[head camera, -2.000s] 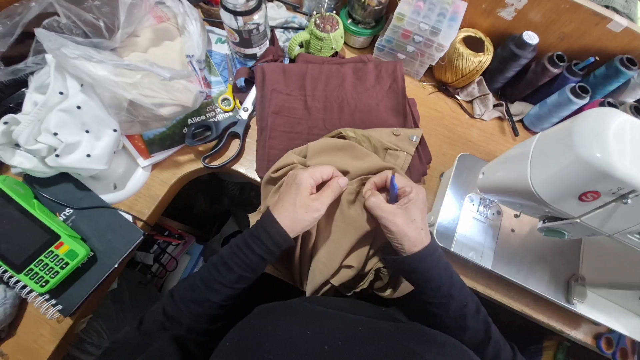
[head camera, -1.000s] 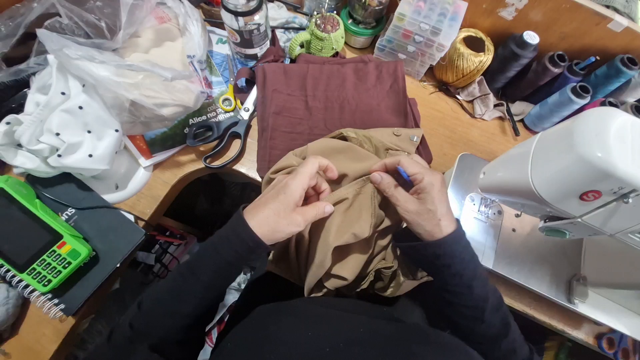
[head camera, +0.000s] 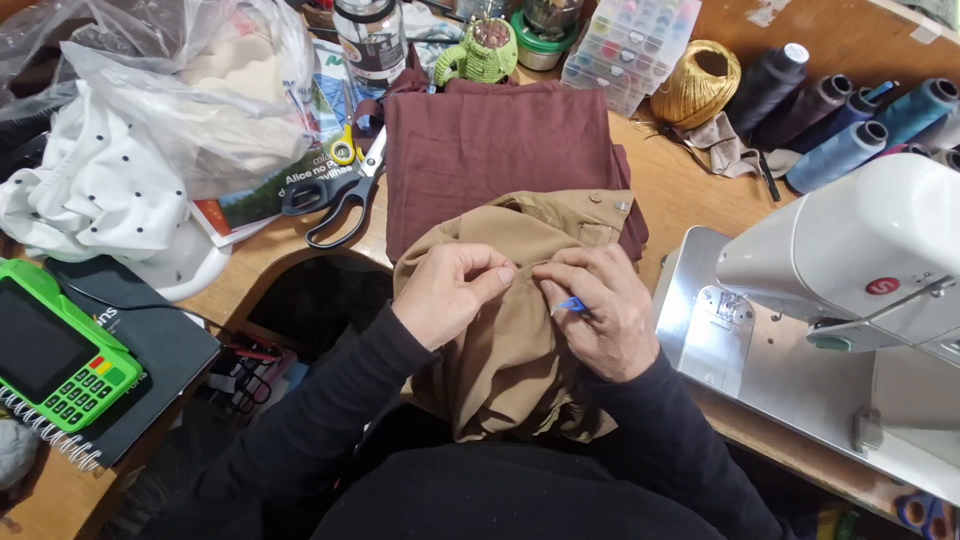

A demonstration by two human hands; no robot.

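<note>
A tan garment [head camera: 502, 360] with a buttoned waistband lies bunched over my lap and the table edge, its top resting on folded maroon fabric [head camera: 499, 157]. My left hand [head camera: 456, 291] pinches the tan cloth between thumb and forefinger. Close beside it, my right hand [head camera: 604, 311] pinches the same cloth with its fingertips and holds a small blue tool [head camera: 570, 304], probably a seam ripper, mostly hidden in the palm. Black-handled scissors [head camera: 345, 195] and a smaller yellow-handled pair [head camera: 346, 148] lie left of the maroon fabric.
A white sewing machine [head camera: 862, 255] stands at the right, with thread cones [head camera: 836, 154] and a gold yarn ball [head camera: 697, 84] behind it. A green card terminal [head camera: 64, 352] rests on a dark notebook [head camera: 161, 352] at the left. Plastic bags [head camera: 187, 90] fill the back left.
My left hand, off the cloth with fingers loosely curled one second ago, has moved right and pinches the fabric beside my right hand.
</note>
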